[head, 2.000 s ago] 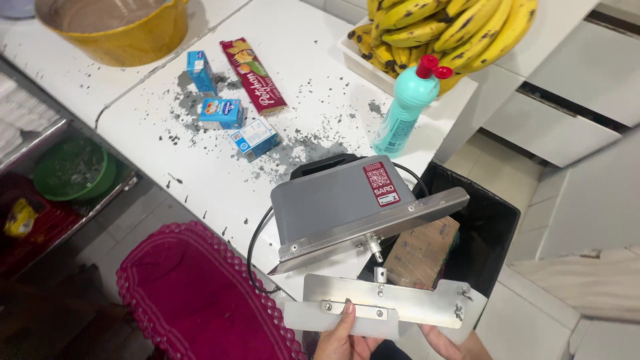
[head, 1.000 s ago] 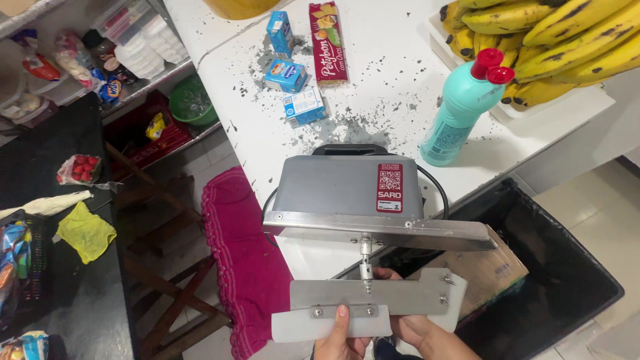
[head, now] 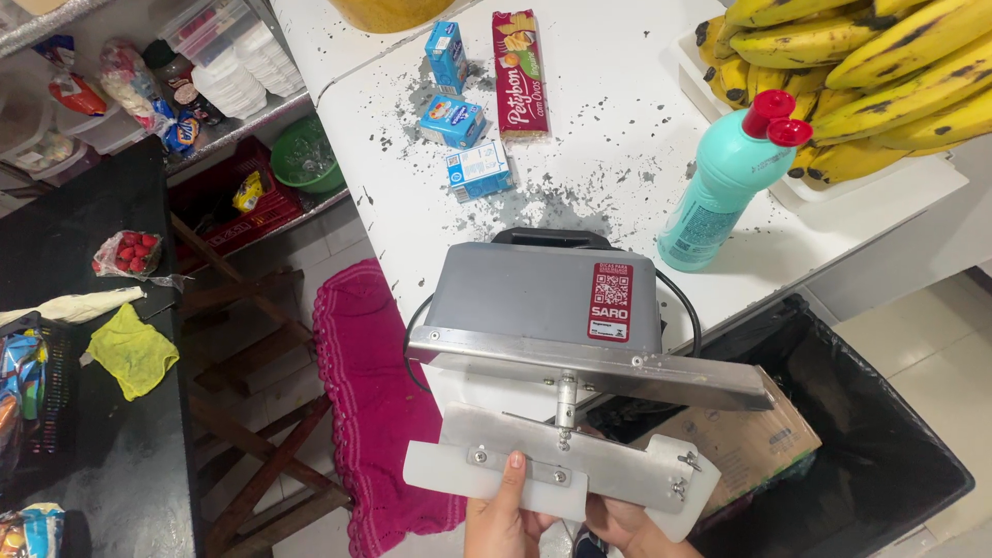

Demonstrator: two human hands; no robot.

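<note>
A grey machine housing [head: 535,298] with a black handle and a red label lies near the counter's edge. A metal plate [head: 589,457] with white plastic paddles is joined to its shaft [head: 566,403]. My left hand [head: 508,504] grips the lower edge of the plate and a white plastic paddle [head: 449,469], thumb on top. My right hand [head: 620,519] is under the plate, its fingers mostly hidden; it seems to support the plate from below. A metal flange [head: 589,364] runs along the front of the housing.
A teal bottle [head: 721,186] stands right of the machine, near bananas [head: 891,85] in a white tray. Small blue cartons [head: 452,122] and a red pasta packet [head: 521,77] lie behind. A black-lined bin [head: 876,465] holding cardboard [head: 744,442] is below right; a black table [head: 132,457] is left.
The view has shifted, bringing the black table and shelves into sight. The machine and plate are turned more level in the picture. Both hands are still at the plate.
</note>
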